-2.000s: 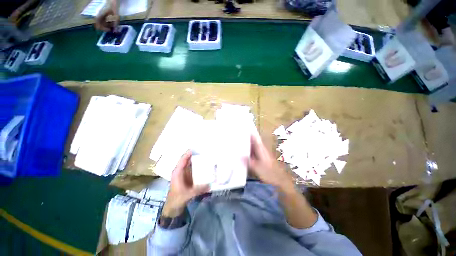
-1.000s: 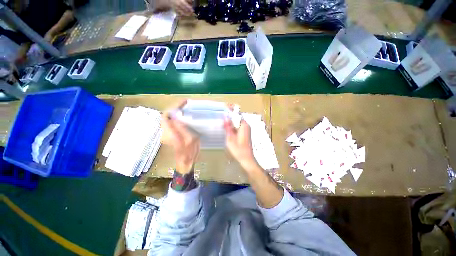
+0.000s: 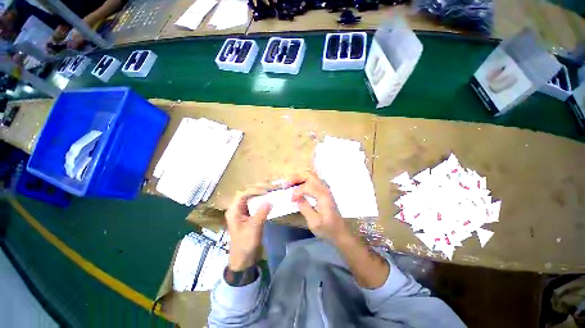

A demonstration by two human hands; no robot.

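Note:
A white carton (image 3: 282, 202) is held between my two hands in front of my body, just over the bench's near edge. My left hand (image 3: 247, 221) holds its left end. My right hand (image 3: 321, 208) holds its right end. The carton is partly hidden by my fingers, and how far it is open cannot be told. A pile of flat white blanks (image 3: 196, 160) lies on the left. White leaflets (image 3: 346, 176) lie in the middle, beyond my right hand. A loose heap of small white cards with red marks (image 3: 449, 208) lies on the right.
A green conveyor (image 3: 295, 86) runs beyond the bench, with white trays (image 3: 344, 51) of black items and open cartons (image 3: 392, 61) on it. A blue crate (image 3: 122, 147) stands at the left. A floor carton (image 3: 199, 262) with bundled blanks is below. Another person's arms show at top left.
The carton in my hands has come down and closer to my body, and is turned. The view has shifted left. The open carton on the conveyor stands beside the tray.

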